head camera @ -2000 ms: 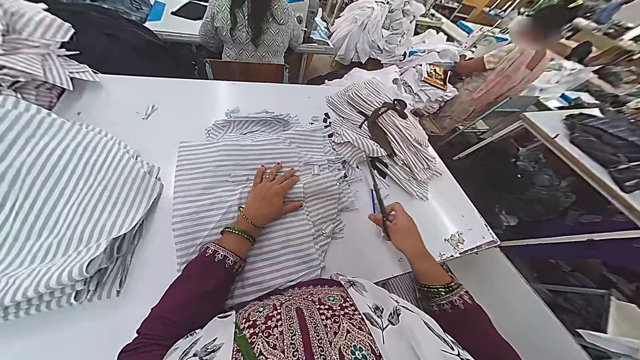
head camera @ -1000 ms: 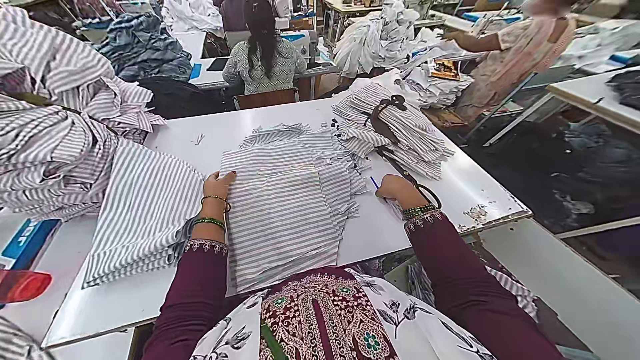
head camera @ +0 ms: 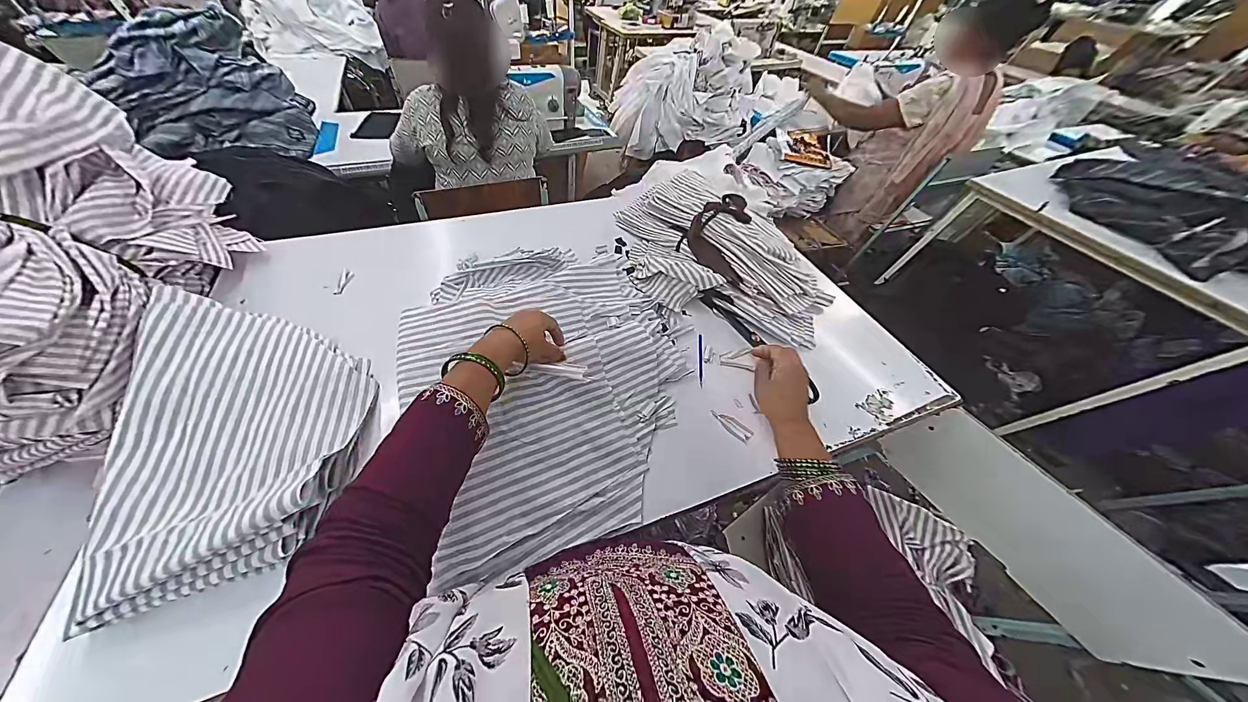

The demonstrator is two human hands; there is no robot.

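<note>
My left hand (head camera: pixel 531 341) is over a stack of grey-and-white striped fabric pieces (head camera: pixel 546 448), with a narrow pale strip (head camera: pixel 564 370) at its fingertips. To the right, my right hand (head camera: pixel 780 380) pinches another thin pale strip (head camera: pixel 738 361) above the white table. Scissors (head camera: pixel 731 320) lie beside and partly under my right hand, one black handle loop showing past it. A blue pen (head camera: pixel 700 361) lies between the stack and that hand. Beyond is a striped fabric bundle (head camera: pixel 673 210) with a dark brown tie (head camera: pixel 712 239) across it.
A folded striped stack (head camera: pixel 214 429) lies at the left, beside heaped striped fabric (head camera: pixel 68 292). Small scraps (head camera: pixel 731 426) lie on the white table (head camera: pixel 868 341) near its right edge. One person (head camera: pixel 473 127) sits beyond the table; another (head camera: pixel 926 127) is at the back right.
My left hand has moved from the left edge of the fabric stack to over its upper middle. Thin strips now show at both hands.
</note>
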